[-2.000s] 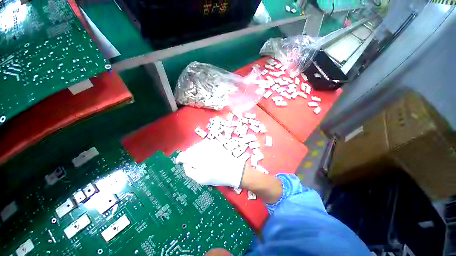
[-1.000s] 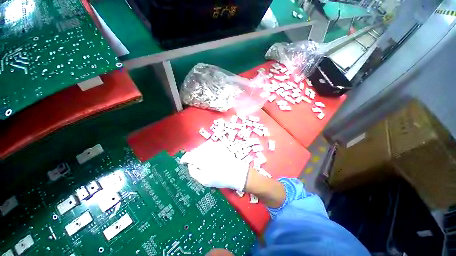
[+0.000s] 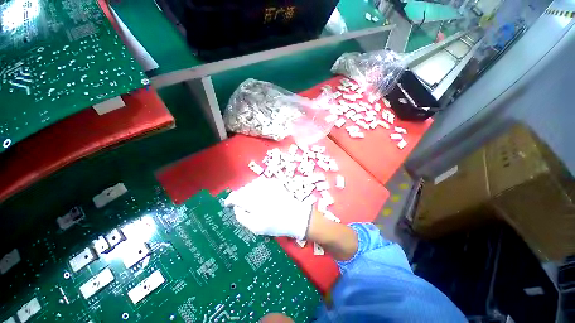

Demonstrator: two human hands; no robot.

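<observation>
A large green printed circuit board (image 3: pixel 208 252) lies at the lower left, with several flat off-white insulating spacers (image 3: pixel 146 286) on it. My right hand (image 3: pixel 268 207), in a white glove, is over the board's right edge beside a pile of loose off-white parts (image 3: pixel 302 165). Its fingertips point left and look closed together; glare hides whether they hold a part. At the bottom edge a small bit of bare skin shows, and I cannot tell what it belongs to. No left hand can be made out.
The red foam mat (image 3: pixel 359 189) lies under the pile. Clear plastic parts bags (image 3: pixel 258 113) lie behind it. A second pile (image 3: pixel 356 110) and a small black tray (image 3: pixel 413 94) are farther right. An upper-shelf PCB (image 3: pixel 69 69), a black parts bin (image 3: pixel 252 25) and a cardboard box (image 3: pixel 498 183) surround the bench.
The camera view has shifted slightly. My right hand stays at the board's edge in nearly the same pose, and the spacers on the board look unchanged.
</observation>
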